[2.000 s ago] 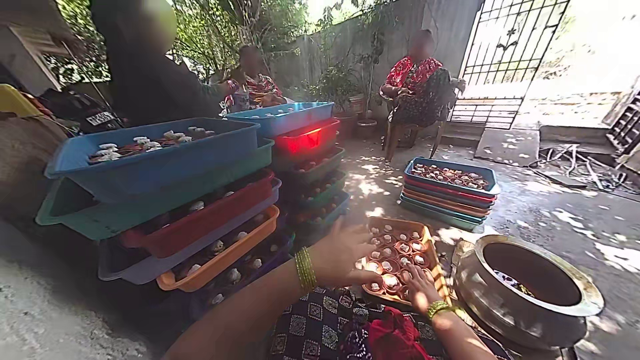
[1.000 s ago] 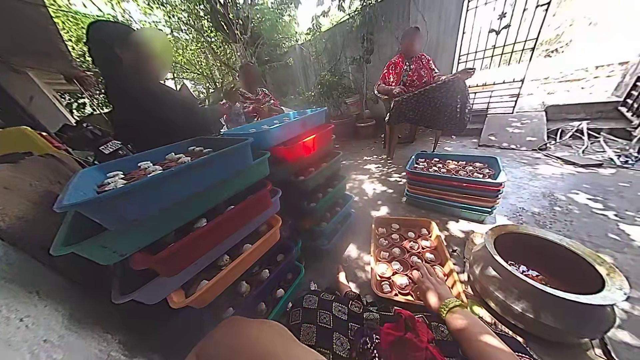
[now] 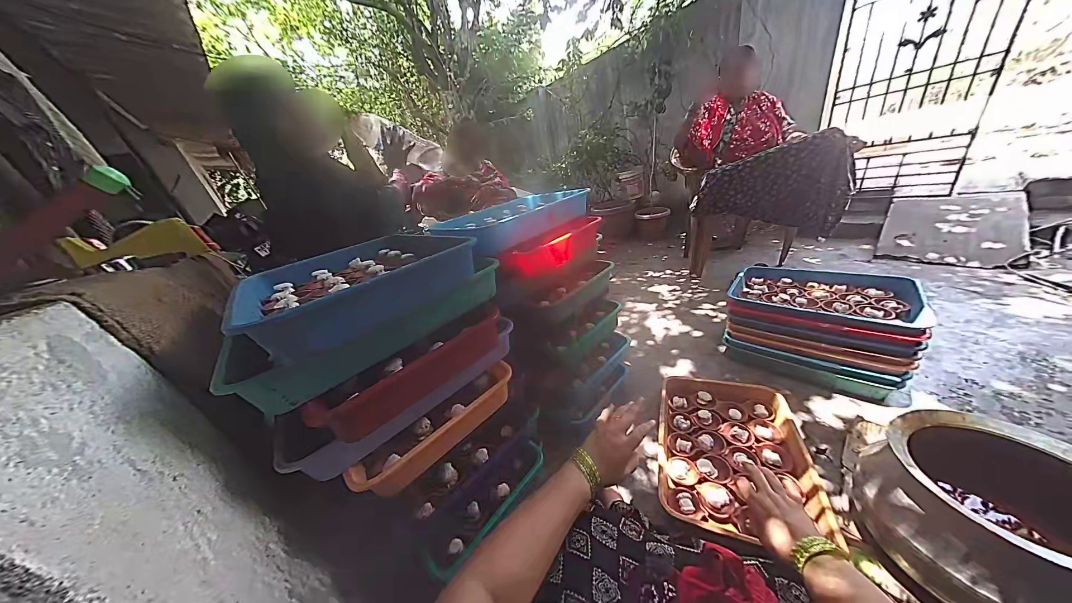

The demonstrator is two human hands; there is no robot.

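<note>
In the head view an orange plastic tray [image 3: 787, 410] lies low in front of me, filled with small reddish-brown clay cups [image 3: 706, 441] that have white tufts on top. My right hand [image 3: 772, 507] rests over the cups at the tray's lower right, its fingers spread and touching or just above them. Just left of the tray, my left hand [image 3: 618, 442] is held out with its fingers apart and nothing in it. Green bangles are on both wrists.
Stacked trays of cups stand at left, a blue one [image 3: 360, 289] on top, with another stack [image 3: 511, 222] behind. A nested tray stack [image 3: 829, 335] sits beyond mine. At right is a large metal pot [image 3: 904, 519]. Several people sit behind; a gate [image 3: 913, 92] stands at back.
My left hand, over the tray two seconds ago and out of view one second ago, is now left of it. The seated person's patterned cloth has shifted.
</note>
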